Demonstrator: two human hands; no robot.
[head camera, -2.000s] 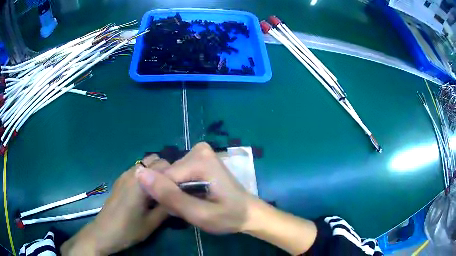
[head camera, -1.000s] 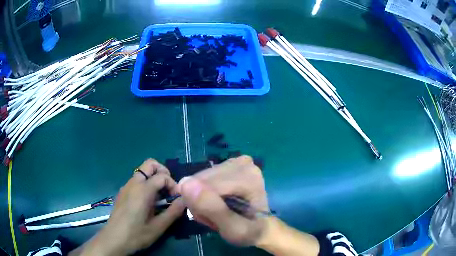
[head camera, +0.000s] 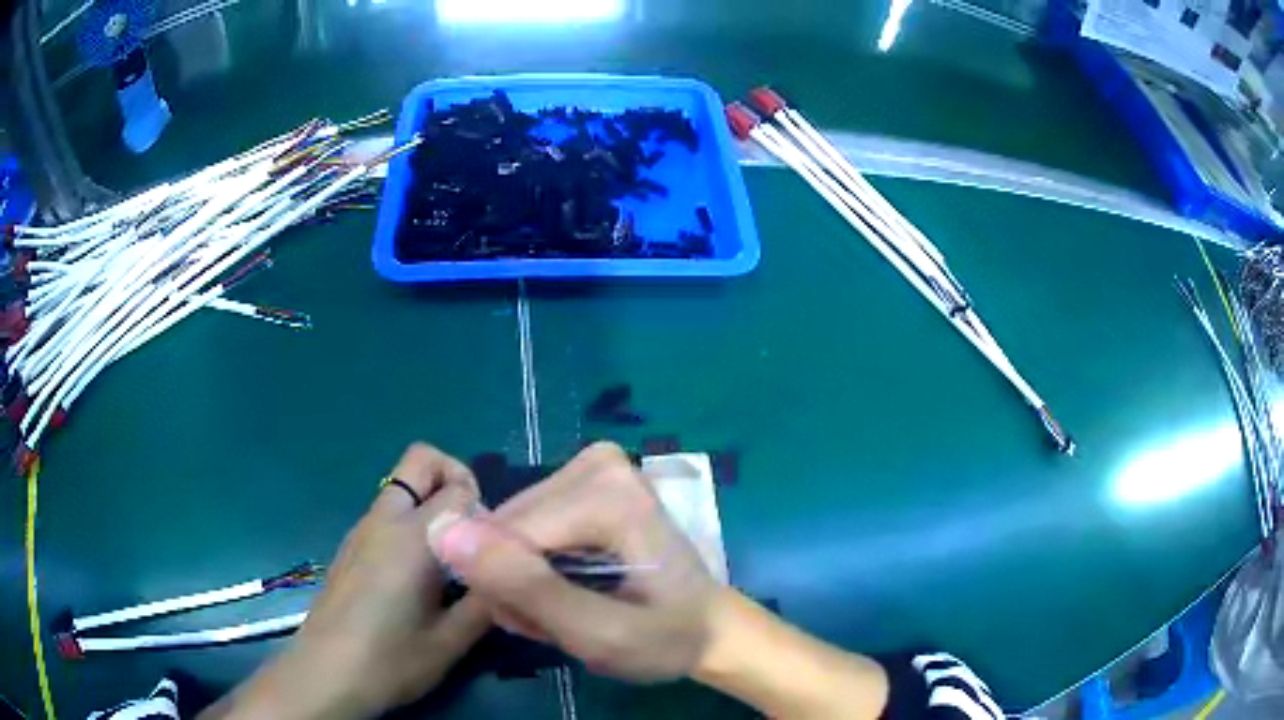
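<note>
My left hand (head camera: 387, 584), with a dark ring, is closed over the black pad; a white cable (head camera: 197, 634) with a red connector (head camera: 71, 646) at its far end runs under it. What its fingertips pinch is hidden. My right hand (head camera: 599, 563) holds a slim dark hand tool (head camera: 584, 567) like a pen, its fingertips touching my left hand's fingers. The tool's tip is hidden. The black pad (head camera: 528, 481) lies mostly under both hands, with a pale card (head camera: 690, 509) at its right. Another white cable branch (head camera: 169, 603) ends in thin coloured cores.
A blue tray (head camera: 563, 270) of black housings stands at the back. A large white cable bundle (head camera: 155, 267) fans out at the left. A few white cables (head camera: 873, 218) lie diagonally at the right. Loose black housings (head camera: 614, 407) lie beyond the pad. A small blue fan (head camera: 120, 35) stands back left.
My right hand has moved left, closer to my left hand's fingertips, and uncovered the pale card. My left hand has barely moved. The view has tilted slightly.
</note>
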